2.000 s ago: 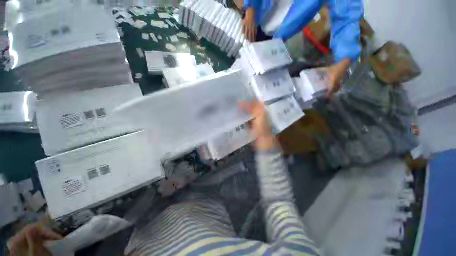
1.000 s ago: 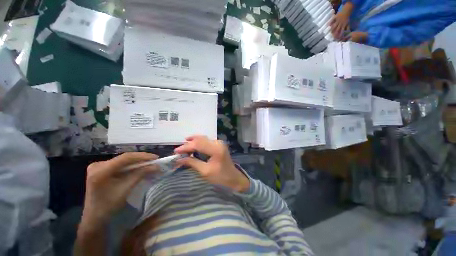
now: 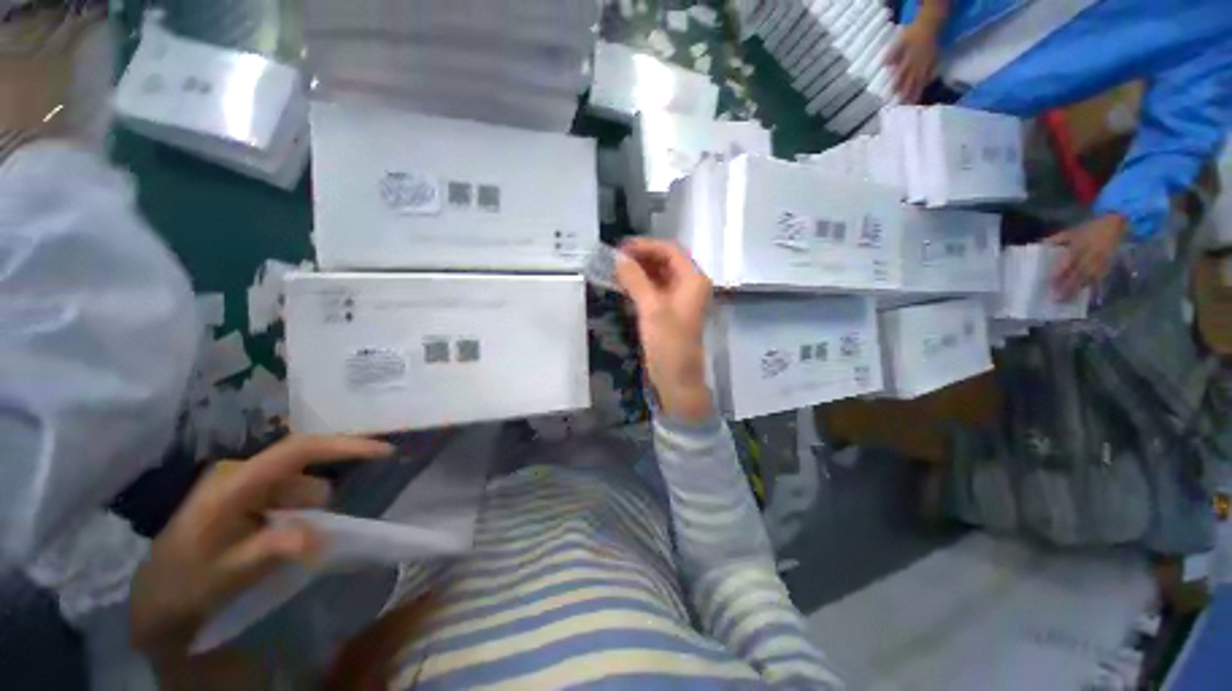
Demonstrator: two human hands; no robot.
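Observation:
Two large white retail boxes lie face down in front of me, the nearer box (image 3: pixel 439 385) at the table edge and the farther box (image 3: pixel 527 230) behind it. Each back shows small black text, square codes and a small printed label. My left hand (image 3: pixel 257 540) is at the lower left, blurred, holding a limp white label sheet (image 3: pixel 385 537). My right hand (image 3: pixel 665 317) is raised beside the right ends of the boxes. Its thumb and finger pinch a small pale sticker (image 3: pixel 604 265); its print cannot be read.
Stacked boxes (image 3: pixel 804 232) stand upright at the right. A layered stack (image 3: pixel 446 61) is behind my boxes, more boxes (image 3: pixel 216 95) at the back left. Paper scraps litter the green table. A person in blue sleeves (image 3: pixel 1148 149) touches boxes at the right; a pale sleeve (image 3: pixel 81 351) is at the left.
My hands have moved apart: the right went up to the box ends with a small sticker, the left went down and left with the sheet. The neighbour's hand now touches the rightmost box.

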